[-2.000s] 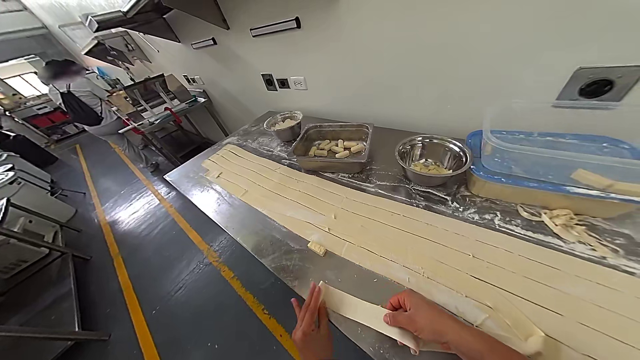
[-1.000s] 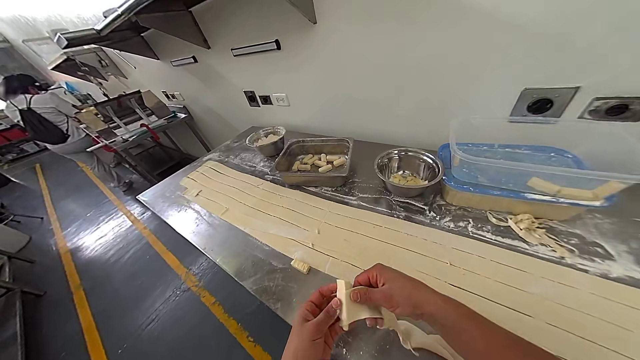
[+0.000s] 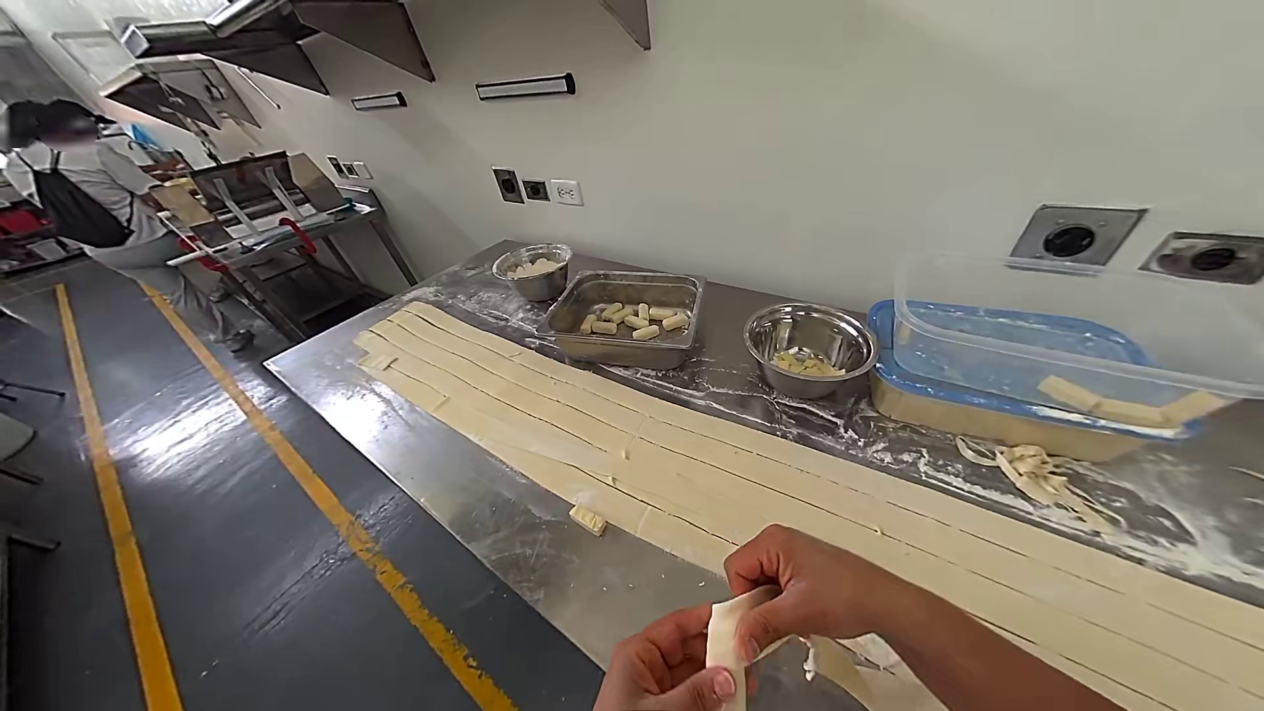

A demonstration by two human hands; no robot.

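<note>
My left hand (image 3: 671,664) and my right hand (image 3: 790,592) meet at the lower centre, both gripping a strip of dough (image 3: 726,632) above the steel table. Part of the strip is hidden by the fingers, and dough trails off below my right hand. Behind them lies a long sheet of dough (image 3: 691,474) cut lengthwise into strips. A small piece of dough (image 3: 589,519) rests at the sheet's near edge. Pale cylindrical pieces (image 3: 632,318) lie in a square steel pan (image 3: 681,348).
Along the wall stand a small steel bowl (image 3: 538,281), a larger steel bowl (image 3: 854,360) and a blue-lidded container (image 3: 987,420) under a clear plastic bin (image 3: 1047,326). Dough scraps (image 3: 1037,474) lie in front. A person (image 3: 99,188) stands at another table (image 3: 346,222), far left.
The strip was stretched flat between my hands two seconds ago; now my hands are close together and it is bent between them. The view has shifted somewhat to the right.
</note>
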